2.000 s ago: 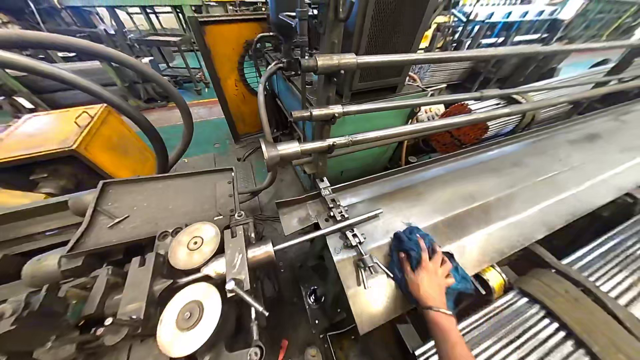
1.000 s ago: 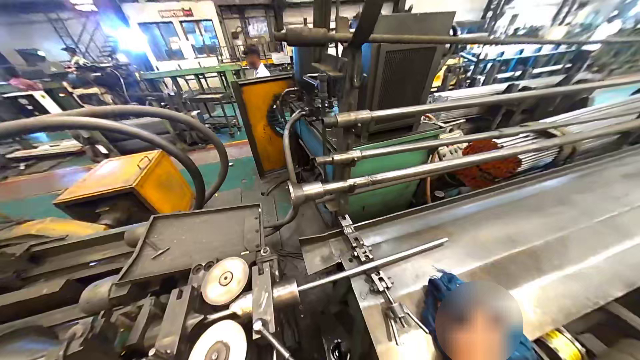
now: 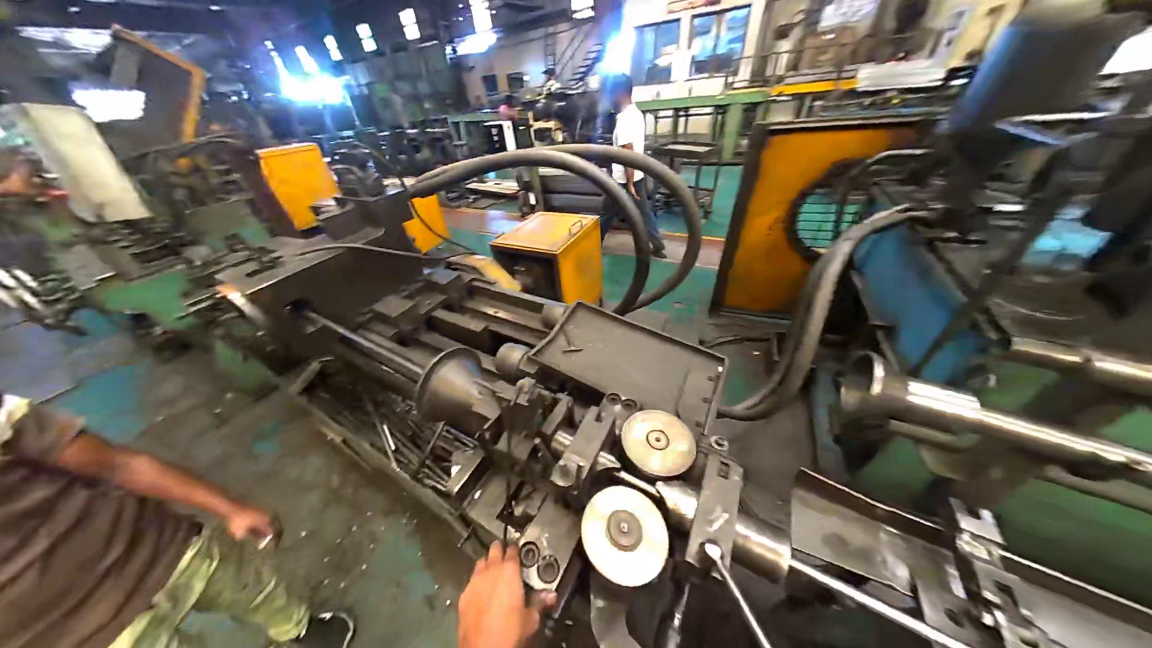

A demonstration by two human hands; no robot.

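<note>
My left hand (image 3: 499, 598) is at the bottom centre, fingers pointing away, at the lower end of a thin dark upright rod (image 3: 507, 504); whether they grip it is unclear. Just right of the hand is a metal block with two round sockets (image 3: 540, 562). Beyond it sit two pale round discs, the larger (image 3: 625, 536) nearer and the smaller (image 3: 658, 443) farther back. A bright metal bar (image 3: 864, 598) runs from a cylindrical sleeve (image 3: 760, 546) toward the lower right. Near the sleeve a thin metal handle (image 3: 740, 598) slants downward. My right hand is out of view.
A co-worker's arm (image 3: 153, 477) is at the left; another person (image 3: 628, 135) stands farther back. A metal tray (image 3: 630, 360) lies behind the discs. Thick hoses (image 3: 630, 207) arch near a yellow box (image 3: 549, 252). Loose rods (image 3: 414, 450) lie along the machine bed.
The view has swung left to the machine and co-worker. The blue cloth under a hand on the metal sheet has left view; my left hand has appeared by the discs.
</note>
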